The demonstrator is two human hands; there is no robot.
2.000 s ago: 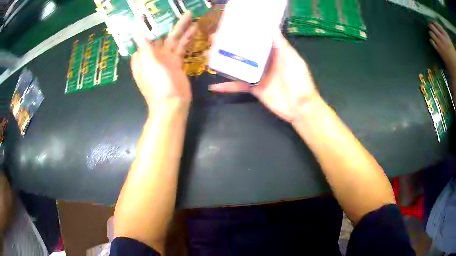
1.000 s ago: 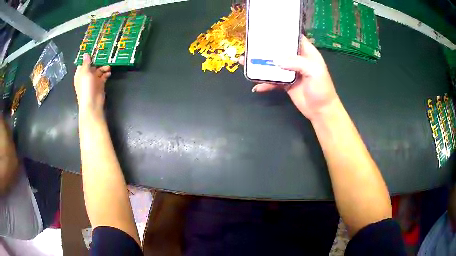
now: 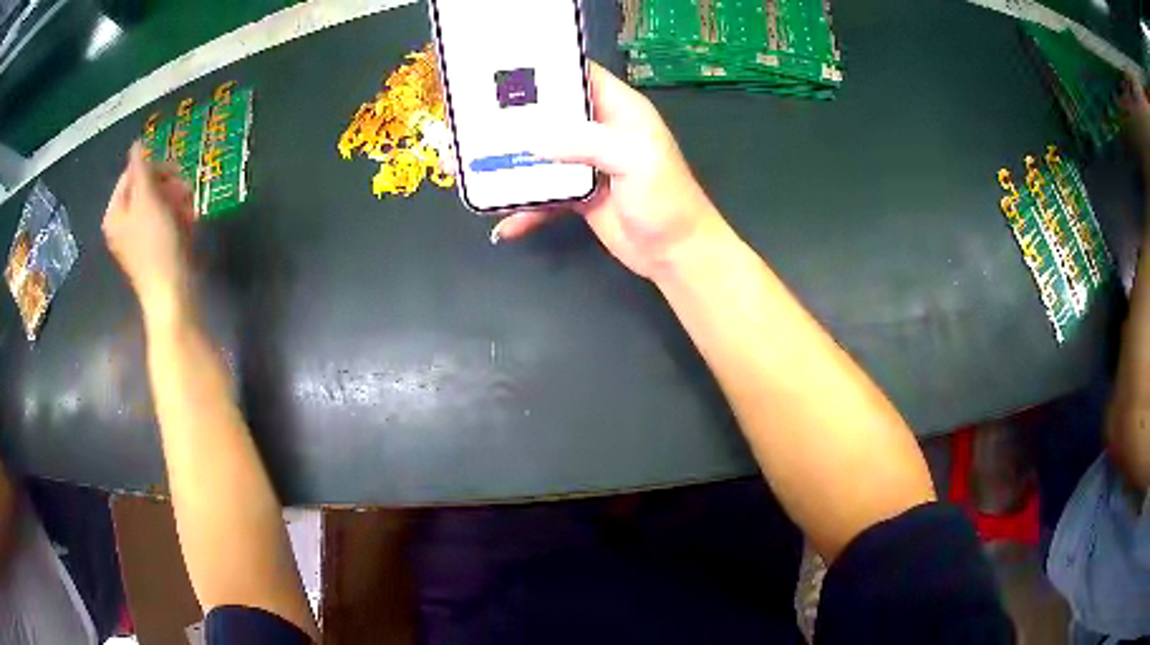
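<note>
My right hand (image 3: 631, 170) holds a smartphone (image 3: 515, 139) upright over the bench; its screen is white with a small dark square and a blue bar, and my thumb lies over its lower part. My left hand (image 3: 151, 227), slightly blurred, is at the near left edge of the fitted green panels (image 3: 225, 164) with orange flex circuits; whether its fingers touch them I cannot tell. A pile of loose orange flex circuits (image 3: 397, 126) lies left of the phone, partly hidden by it.
A stack of bare green panels (image 3: 738, 44) is at the far side. Another fitted panel (image 3: 1057, 239) lies at right, near a neighbour's arm (image 3: 1132, 328) and green panels (image 3: 1072, 88). A clear bag (image 3: 40, 258) is far left. A cardboard box (image 3: 145, 561) and red stool (image 3: 996, 504) are below the bench.
The left hand has gone from the white-green panel by the pile to the fitted panels at left. The phone stays in my right hand; a dark square now shows on its screen.
</note>
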